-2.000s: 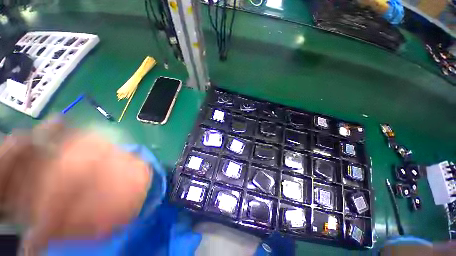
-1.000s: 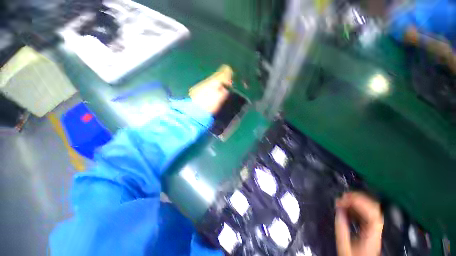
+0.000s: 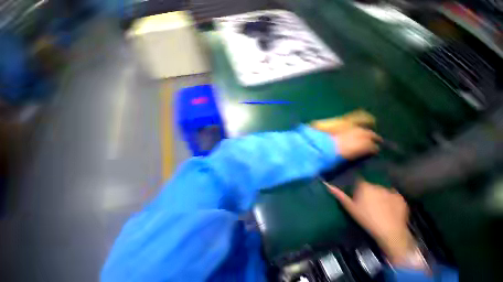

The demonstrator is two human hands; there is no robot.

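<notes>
The picture is blurred. My left hand (image 3: pixel 357 142), in a blue sleeve, reaches across the green bench beside the pale-yellow bundle of sticks (image 3: pixel 342 120); whether its fingers hold anything cannot be told. My right hand (image 3: pixel 380 212) is just nearer to me, over the back edge of the black compartment tray. Its thumb points to the upper left, near a dark flat shape (image 3: pixel 344 173), possibly the phone, partly hidden by both hands. Bright square units (image 3: pixel 331 266) show in tray pockets at the bottom edge.
A white parts tray (image 3: pixel 276 47) with dark items lies at the bench's far end. A blue thin stick (image 3: pixel 266 102) lies between it and my left sleeve. A blue stool (image 3: pixel 199 113) and a cream bin (image 3: pixel 170 47) stand left of the bench. A blurred metal post crosses at right.
The view has swung left, so the bench things appear further right. My right hand has moved from over the tray's pockets toward my left hand and the dark flat shape.
</notes>
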